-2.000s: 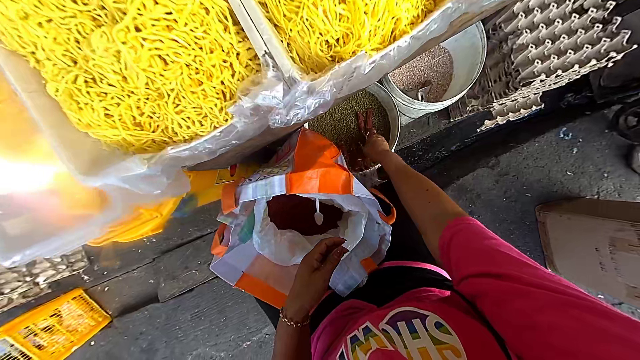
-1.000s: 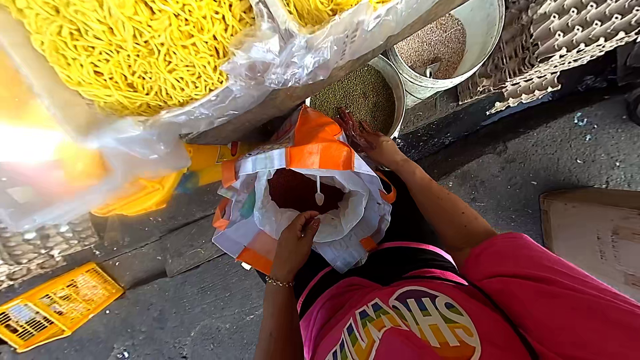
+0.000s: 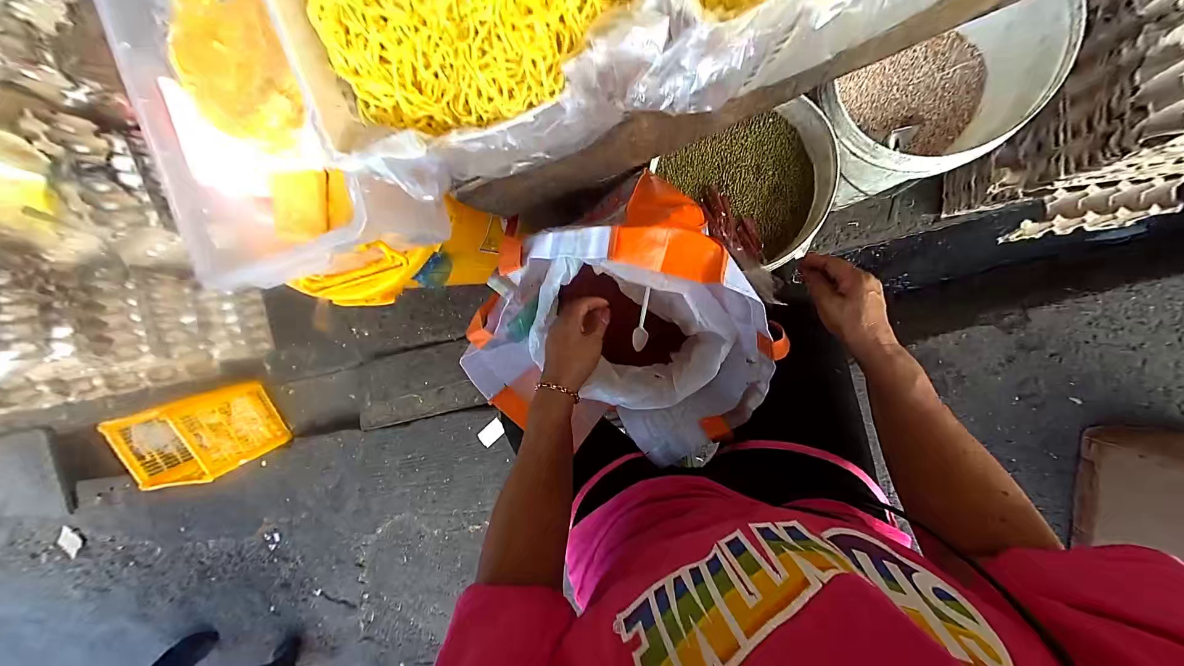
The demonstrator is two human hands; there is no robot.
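Note:
A white woven sack with orange handles [image 3: 666,245] stands upright against my lap, its mouth spread around a white plastic liner [image 3: 638,384]. Dark red contents [image 3: 661,324] and a small white plastic spoon [image 3: 640,335] show inside. My left hand [image 3: 583,338] is over the left part of the opening, fingers curled near the liner; whether they pinch anything is unclear. To the right of the sack, my right hand [image 3: 844,296] has its fingertips together at the edge of a thin clear plastic bag [image 3: 740,236]. That bag hangs beside the rim of a bucket of green beans [image 3: 758,166].
Yellow noodles [image 3: 453,65] fill a plastic-lined tray above the sack. A bucket of pinkish-brown beans [image 3: 916,92] and egg trays [image 3: 1110,185] are at upper right. A yellow plastic crate [image 3: 196,435] lies at left. Part of a cardboard box [image 3: 1130,490] shows at right.
My right hand has left the green-bean bucket and come back toward me, beside the sack. My left hand has shifted left along the sack's mouth. The view has swung toward the left.

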